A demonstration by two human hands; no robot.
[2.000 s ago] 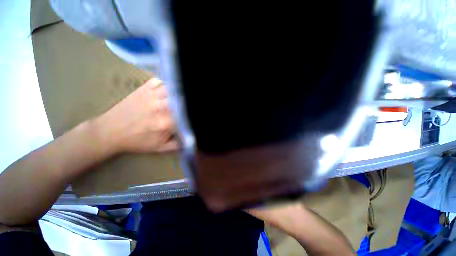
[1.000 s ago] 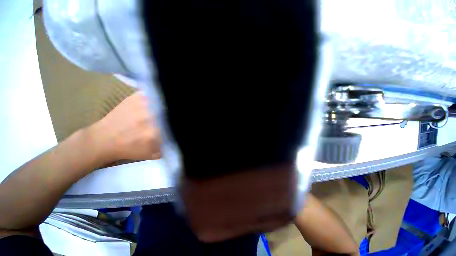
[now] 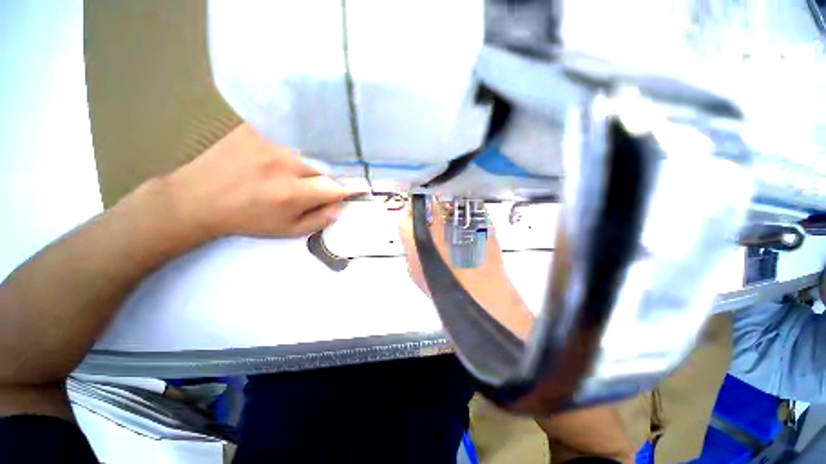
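The tan fabric panel (image 3: 145, 100) lies on the white table at the upper left and runs behind the white sewing machine head (image 3: 398, 82). My left hand (image 3: 258, 186) rests at the fabric's near edge, its fingertips pointing right beside the needle area; whether they pinch the fabric is not clear. My right hand (image 3: 475, 272) is at the needle area, partly hidden by the grey translucent foot attachment (image 3: 467, 243) and a dark curved strip. Its fingertips and grip are hidden. A large blurred chrome and black object (image 3: 607, 245) blocks the view to the right.
A ruler strip (image 3: 344, 356) runs along the table's front edge. White sheets (image 3: 154, 421) are at the lower left. Tan pieces (image 3: 697, 367) hang at the lower right over a blue bin (image 3: 738, 408). A person's light blue sleeve (image 3: 779, 340) shows at the right.
The blocking dark shape has shifted right and narrowed, uncovering the needle area and my right hand. My left hand sits further right and slightly higher. Less tan fabric shows near the front edge.
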